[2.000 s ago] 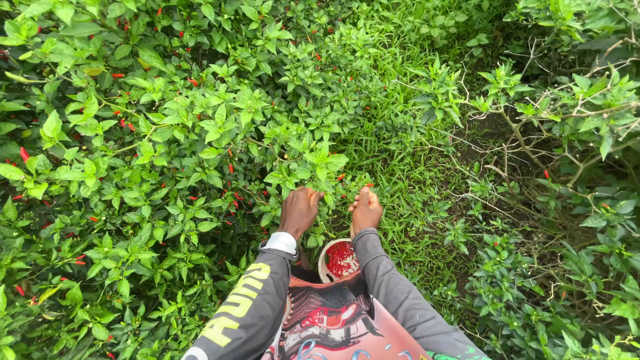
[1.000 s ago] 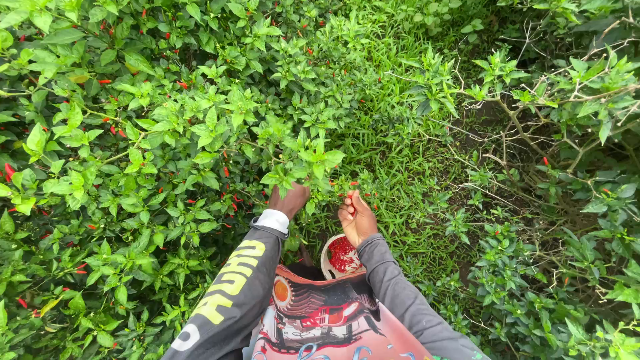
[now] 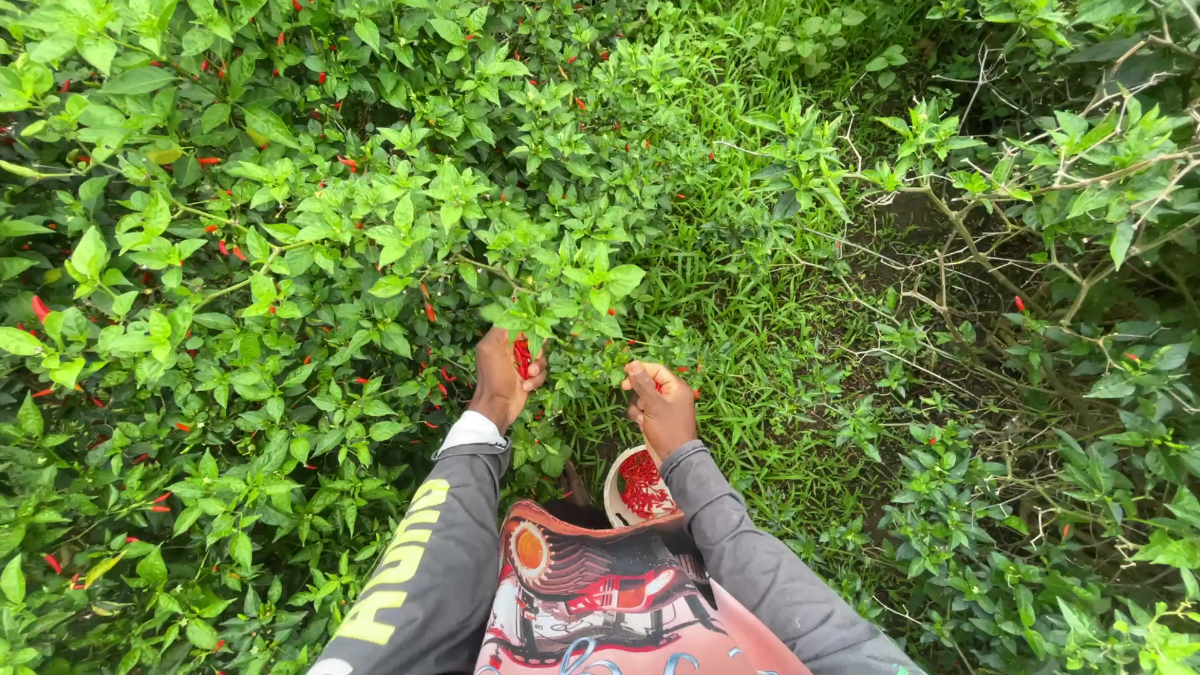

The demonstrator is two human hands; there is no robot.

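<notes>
Small red chili peppers (image 3: 522, 356) lie in my left hand (image 3: 502, 375), whose fingers curl round them under a leafy chili shoot. Leaves of the chili plant (image 3: 562, 291) partly cover its fingertips. To the right, my right hand (image 3: 662, 403) has its thumb and fingers pinched together, with red peppers showing between the fingers, beside a low twig of the plant. Below that hand stands a white bucket (image 3: 614, 497) holding many picked red chilies (image 3: 642, 483); the forearm and the printed garment hide part of its rim.
Dense chili bushes (image 3: 234, 309) with scattered red fruit fill the left side. Grass (image 3: 759, 328) runs up the middle between the rows. On the right, another bush has bare, thin branches (image 3: 975, 239) reaching over dark soil.
My left hand was mostly hidden by leaves a second ago; its palm side with red peppers now shows. My right hand has turned, with its thumb uppermost.
</notes>
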